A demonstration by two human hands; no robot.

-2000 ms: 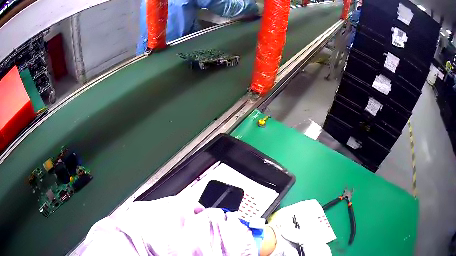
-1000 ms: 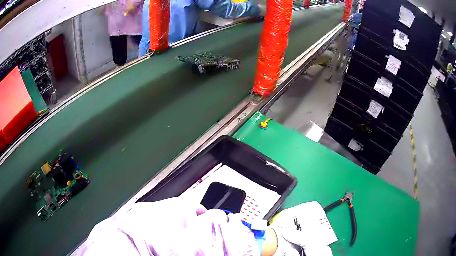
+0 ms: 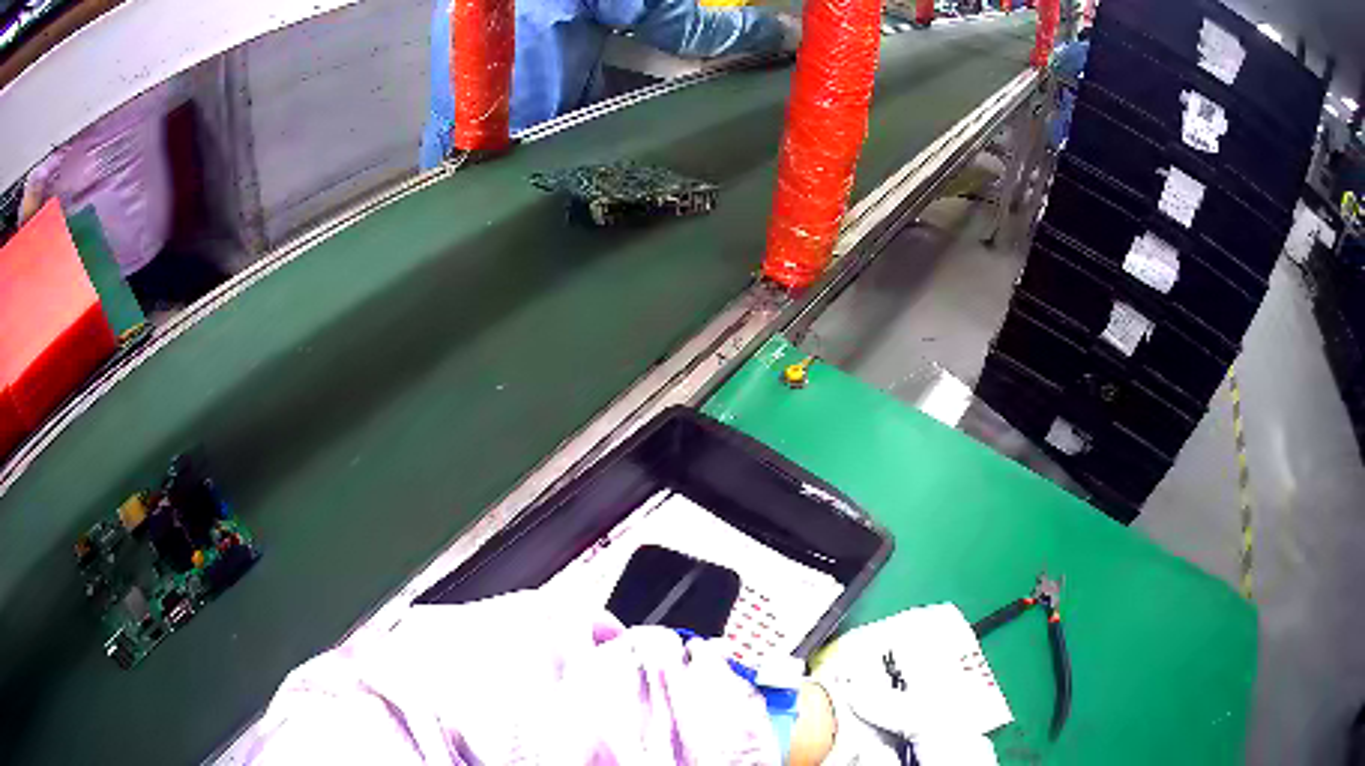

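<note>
My left hand [image 3: 861, 736], in a white glove, is at the bottom edge and partly cut off. Its pink-white sleeve [image 3: 524, 688] and blue wrist strap [image 3: 767, 691] show beside a bare bit of wrist. A white sheet [image 3: 936, 676] with a black mark and small red marks lies over or against the hand; whether the fingers hold it is hidden. A thin dark thing shows near the glove, too small to name. My right hand is not in view.
A black tray [image 3: 856, 524] holds a red-marked sheet [image 3: 779, 576] and a dark flat device [image 3: 674, 587]. Cutters [image 3: 1060, 644] lie on the green bench [image 3: 1153, 599]. Circuit boards [image 3: 165, 561] sit on the conveyor [image 3: 404, 359]. Crates [image 3: 1153, 255] stand beyond. People stand behind the belt.
A person in pink behind the belt came into view and moved left. The view has shifted slightly. My left arm and the sheet have hardly moved.
</note>
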